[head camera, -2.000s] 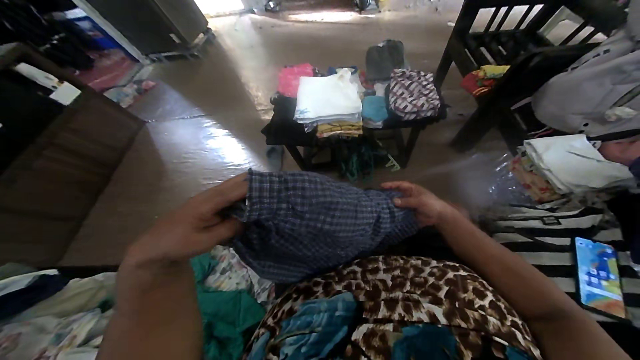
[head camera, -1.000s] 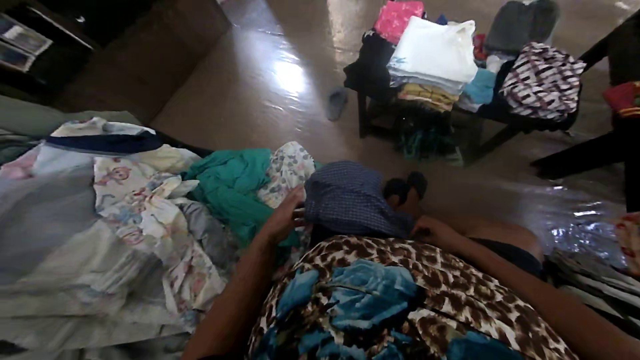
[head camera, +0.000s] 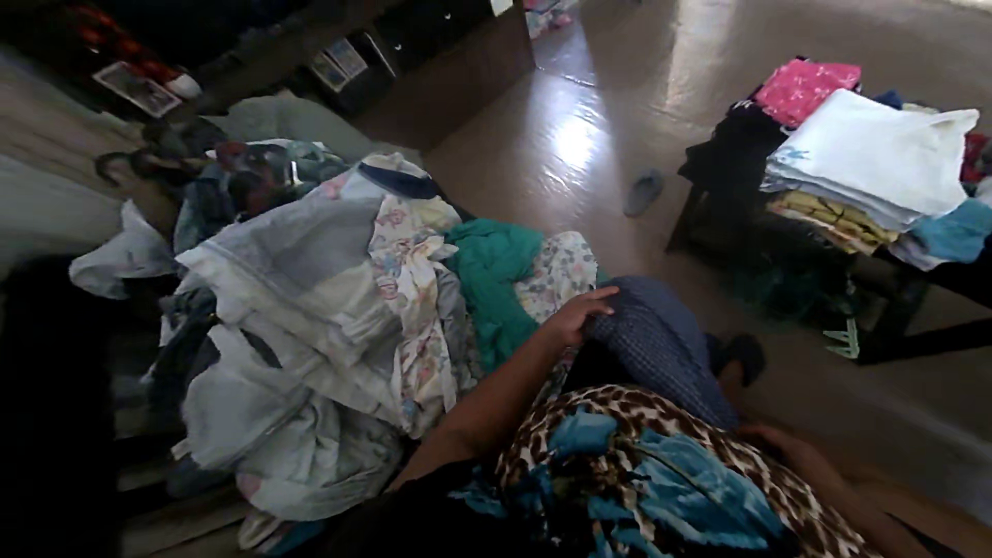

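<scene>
A blue checked cloth garment (head camera: 659, 349) lies over my lap. My left hand (head camera: 585, 311) touches its upper left edge, fingers spread along the fabric; whether they pinch it is unclear. At its lower right corner is my right hand (head camera: 763, 438), dim and blurred, with the fingertips partly hidden. Left of the garment lie a green cloth (head camera: 496, 287) and a floral cloth (head camera: 562, 271), beside a large heap of loose, pale clothes (head camera: 310, 302).
Folded white clothes (head camera: 876, 155) are stacked with a pink cloth (head camera: 810, 89) on a low dark table (head camera: 891, 310) at right. A slipper (head camera: 644, 193) lies on the brown floor (head camera: 496, 170). A dark cabinet (head camera: 457, 85) stands at upper left.
The checked garment, held up between both hands two seconds ago, now lies lower over my lap. The view has swung left onto the heap of clothes.
</scene>
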